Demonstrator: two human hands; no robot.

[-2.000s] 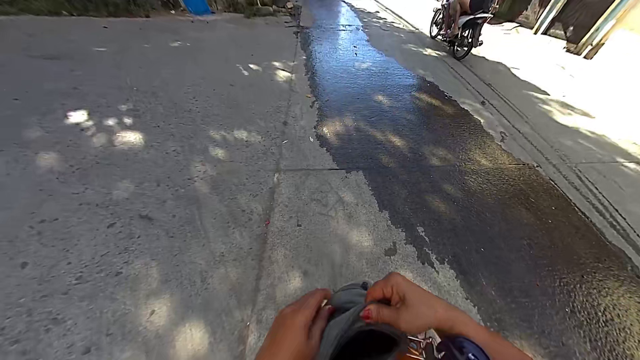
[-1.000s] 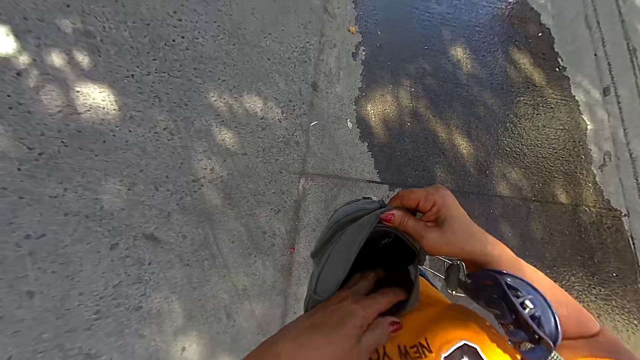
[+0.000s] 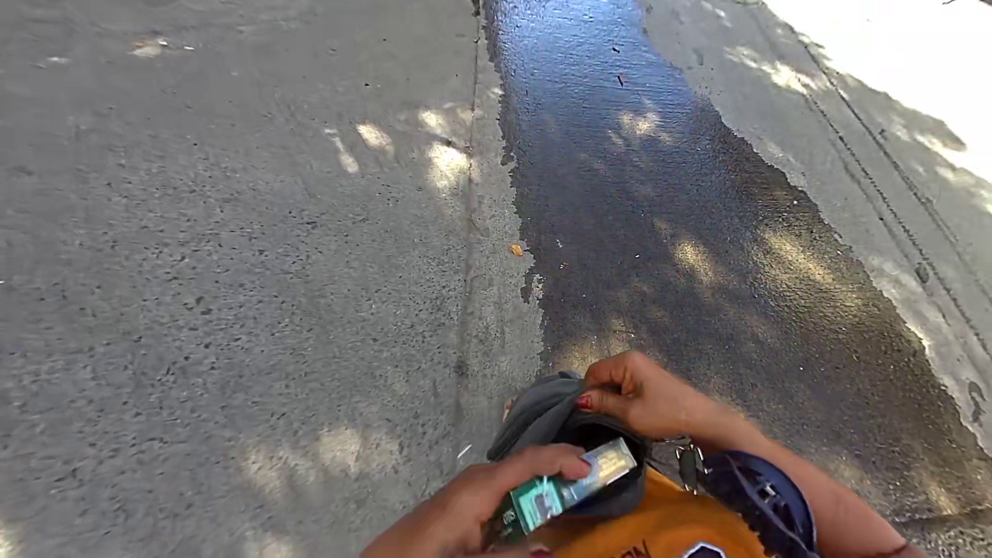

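Note:
A small dark gray fabric bag point(image 3: 542, 415) hangs low in front of the body, its mouth open. My right hand point(image 3: 639, 395) pinches the bag's upper rim between thumb and fingers. In my left hand point(image 3: 508, 496) is a small green and clear packet point(image 3: 562, 488) that bears writing, its far end over the bag's mouth. Beneath the bag shows an orange shirt point(image 3: 670, 515) with dark lettering. A dark blue cap-like item point(image 3: 759, 496) with an adjustable strap lies by my right forearm, beside a metal clip point(image 3: 688, 461).
Gray concrete pavement point(image 3: 232, 310) spreads ahead and to the left. A wet, dark strip point(image 3: 620, 194) runs forward along its right side, with dry concrete beyond. A small yellowish leaf point(image 3: 517, 249) lies near the strip's left edge.
My left hand, inside the bag one second ago, is now out of it with the packet. My right hand still holds the rim. The view has tilted up again.

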